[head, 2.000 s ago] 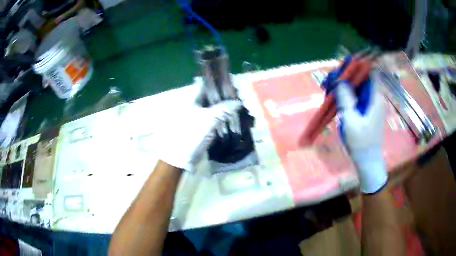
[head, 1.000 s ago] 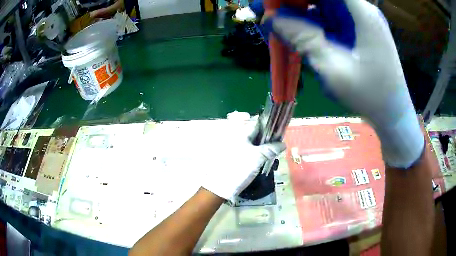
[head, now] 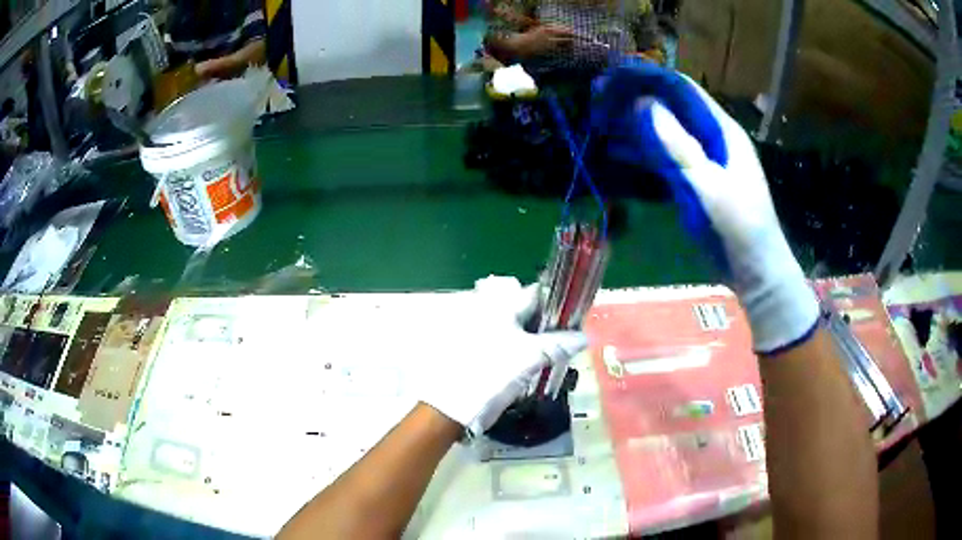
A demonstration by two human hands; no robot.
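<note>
My left hand [head: 506, 369], in a white glove, is closed around a bundle of silver bars [head: 575, 276] with red lengths showing among them. The bundle stands nearly upright, leaning slightly right, over a black cloth [head: 533, 424] on a flat grey-white pad [head: 559, 447]. My right hand [head: 686, 158], in a white glove with blue palm and fingers, is raised above and right of the bundle, apart from it. Its fingers are partly curled and nothing shows in it. Thin blue lines [head: 578, 158] cross above the bundle's top.
A white bucket [head: 206, 185] stands at the back left. More silver bars [head: 867, 374] lie on the pink sheet [head: 675, 443] at the right. A dark heap [head: 506, 153] lies across the green bench [head: 359, 211]. Two people [head: 570, 32] [head: 216, 37] are partly visible beyond.
The red lengths that my right hand held over the bundle now show among the bars in my left hand. My right hand has let go and moved back. The camera view has tilted up.
</note>
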